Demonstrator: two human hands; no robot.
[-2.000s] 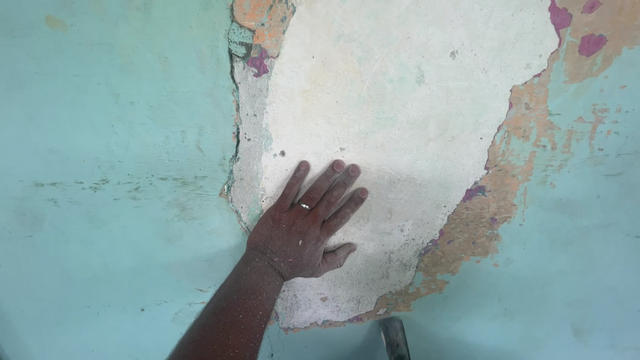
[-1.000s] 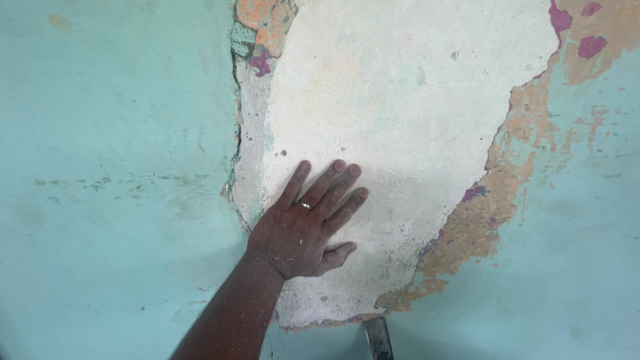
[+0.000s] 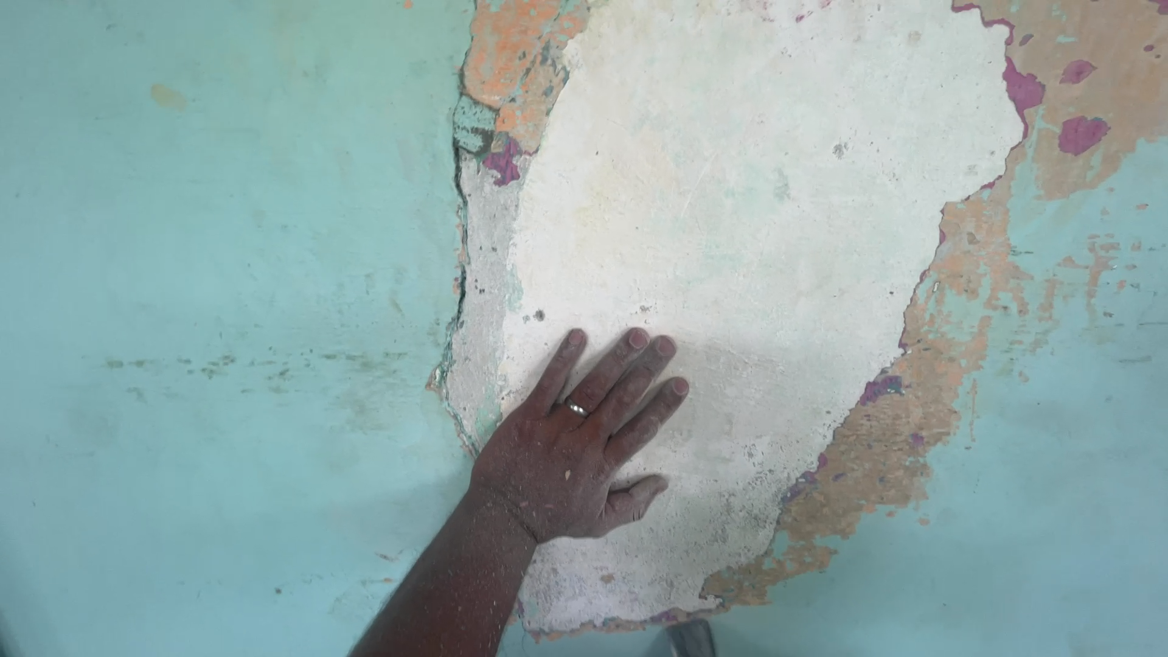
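My left hand [image 3: 579, 443], dusty and with a ring on one finger, lies palm down against the white bared patch [image 3: 730, 246] of a wall, its fingers apart and holding nothing. Around the patch runs peeling turquoise paint [image 3: 237, 274]. At the bottom edge, just under the patch's lower rim, the dark end of a tool [image 3: 691, 639] shows; its kind cannot be told. My right hand is out of view.
A cracked, raised paint edge [image 3: 460, 265] borders the patch on the left. To the right is a band of tan undercoat [image 3: 876, 465] with purple flecks. Orange undercoat [image 3: 511, 55] shows at the top left of the patch.
The dark tool end at the bottom has shifted left and sunk lower, so less of it shows. My left hand has stayed in place on the wall.
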